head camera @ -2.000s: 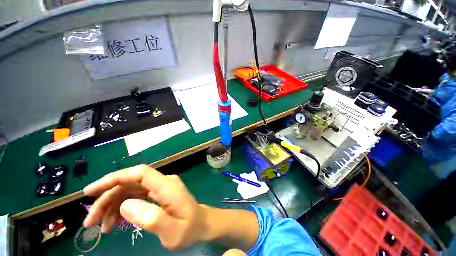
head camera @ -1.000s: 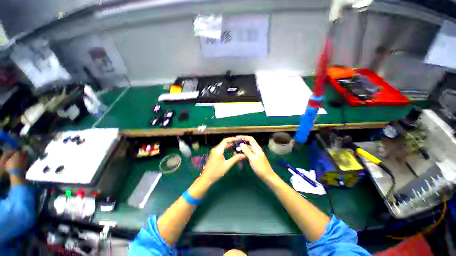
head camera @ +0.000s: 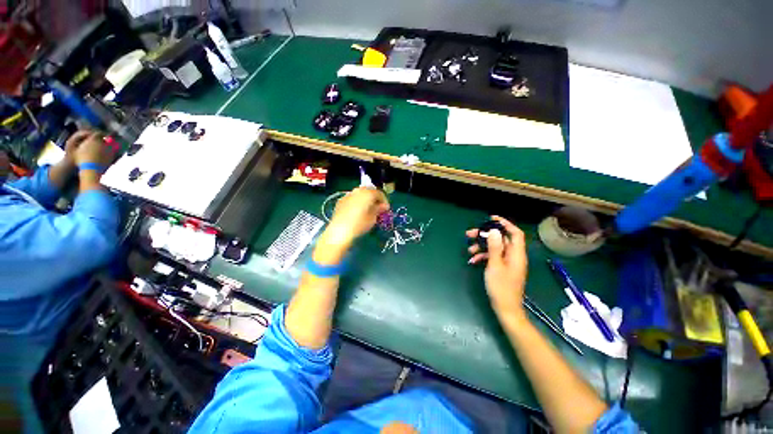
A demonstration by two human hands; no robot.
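Note:
My right hand (head camera: 506, 269) holds a small black device (head camera: 490, 227) in its fingertips above the green bench mat (head camera: 424, 297). My left hand (head camera: 356, 216) is over the back of the mat, fingers bent down beside the wire leads (head camera: 404, 231). It hides most of a round clear dish (head camera: 329, 203). A white bottle tip (head camera: 366, 178) shows just behind it. Whether my left fingers hold anything cannot be told. Tweezers (head camera: 553, 325) lie right of my right hand. A blue marker pen (head camera: 583, 298) lies on white tissue (head camera: 593, 322).
A raised green shelf (head camera: 517, 182) runs across the back, bearing a black tray (head camera: 542, 93) and several black units. The blue screwdriver (head camera: 678, 188) hangs at right beside a pale roll (head camera: 572, 230). A label sheet (head camera: 294, 240) lies left. Another person's arm (head camera: 85, 212) is far left.
My hands, together around the device a second ago, are now apart. The left has moved to the dish and wires; the right keeps the device. The view has turned left and down.

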